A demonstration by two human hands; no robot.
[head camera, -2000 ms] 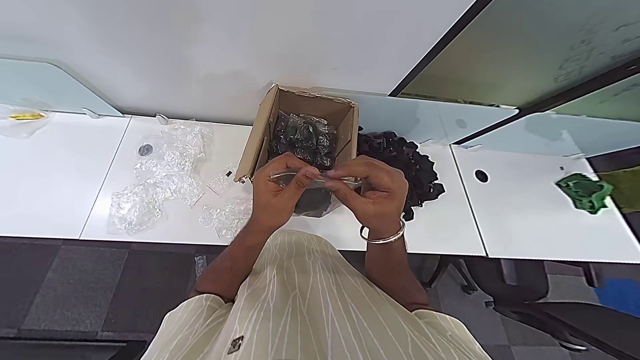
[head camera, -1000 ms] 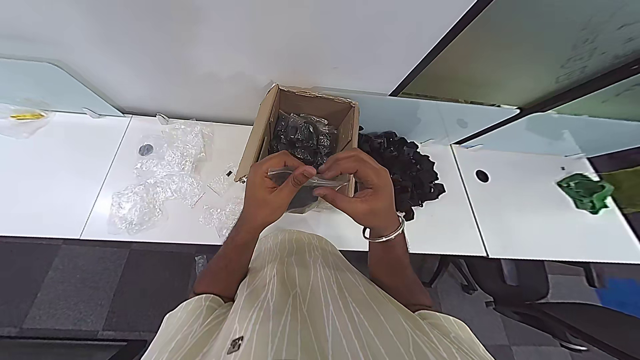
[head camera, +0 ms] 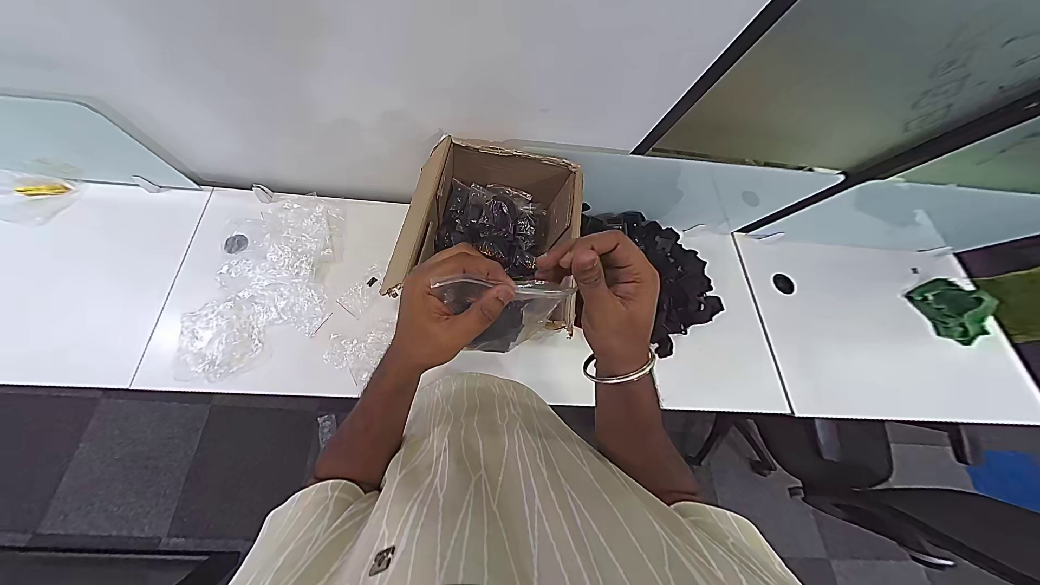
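Note:
A clear zip-top plastic bag (head camera: 532, 313) with a dark item inside hangs by its top edge in front of the cardboard box. My left hand (head camera: 455, 307) pinches the left part of that edge between thumb and fingers. At the bag's right end is my right hand (head camera: 611, 288), its fingers bent close to the strip; whether they grip it cannot be told. Behind both hands the open cardboard box (head camera: 422, 219) holds several clear bags of dark items (head camera: 491, 215). Right of the box lies a heap of black items (head camera: 682, 284), partly hidden by my right hand.
Crumpled clear plastic bags (head camera: 276, 284) cover part of the white desk (head camera: 97, 284) at left. A green plastic bundle (head camera: 951, 310) lies at far right, and a bag with something yellow (head camera: 41, 191) at far left. Glass partitions line the back; a black chair (head camera: 821, 463) stands below right.
The hands were close together at the bag's top edge; my right hand has moved right, apart from my left, and more of the zip strip shows between them.

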